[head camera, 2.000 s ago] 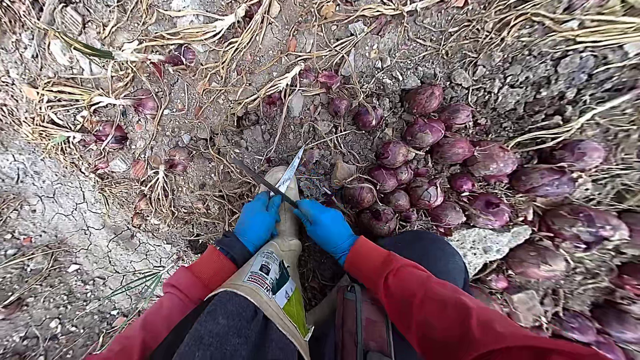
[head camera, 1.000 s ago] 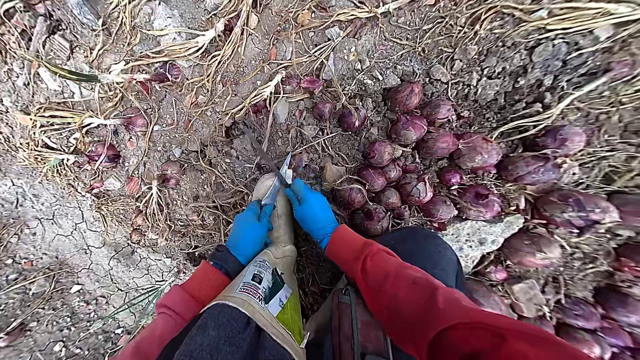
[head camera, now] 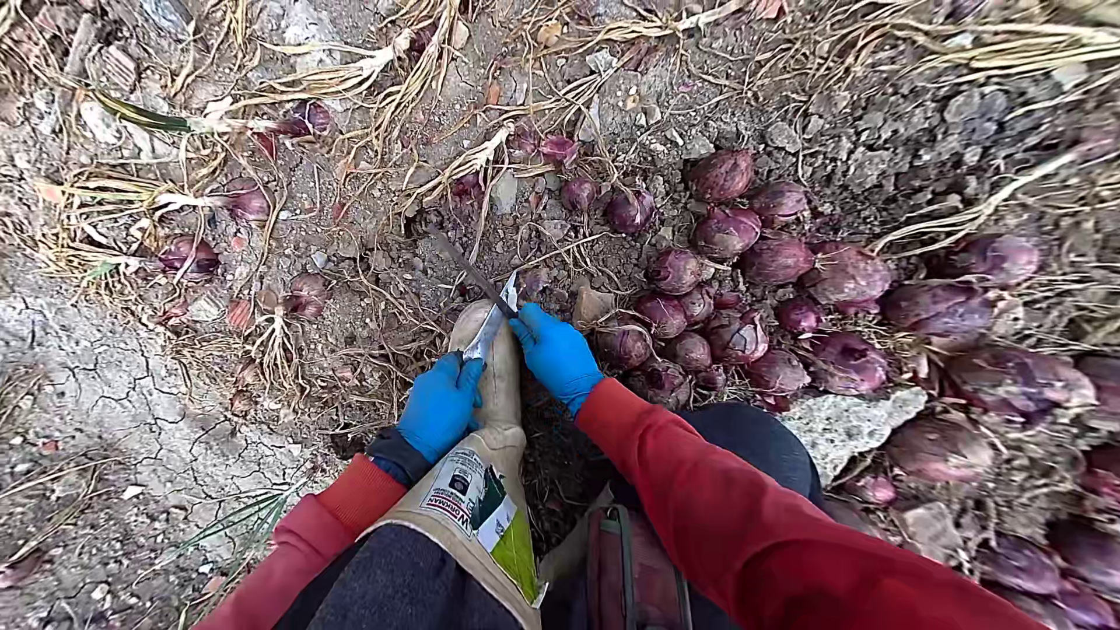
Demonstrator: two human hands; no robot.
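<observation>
My left hand (head camera: 439, 404), in a blue glove, grips the hidden handle of a knife with a shiny pointed blade (head camera: 487, 328) that slants up and right. Closed on the near end of a dark, narrow rod-like tool (head camera: 468, 273), possibly a sharpening file, is my right hand (head camera: 553, 352), also gloved in blue. The rod slants up and left and crosses the blade near its tip; both are above the toe of a beige rubber boot (head camera: 496, 376). Red onions (head camera: 739, 337) are heaped just right of my right hand.
More red onions with dry tops (head camera: 245, 199) lie on the soil at the upper left. A pale flat stone (head camera: 849, 429) sits against the heap, and a small tan stone (head camera: 592, 306) is beside my right hand. A dark red bag (head camera: 634, 569) hangs between my legs.
Both hands keep their tools, while the rod and blade have shifted against each other. The rod reaches farther past the blade now than one second ago.
</observation>
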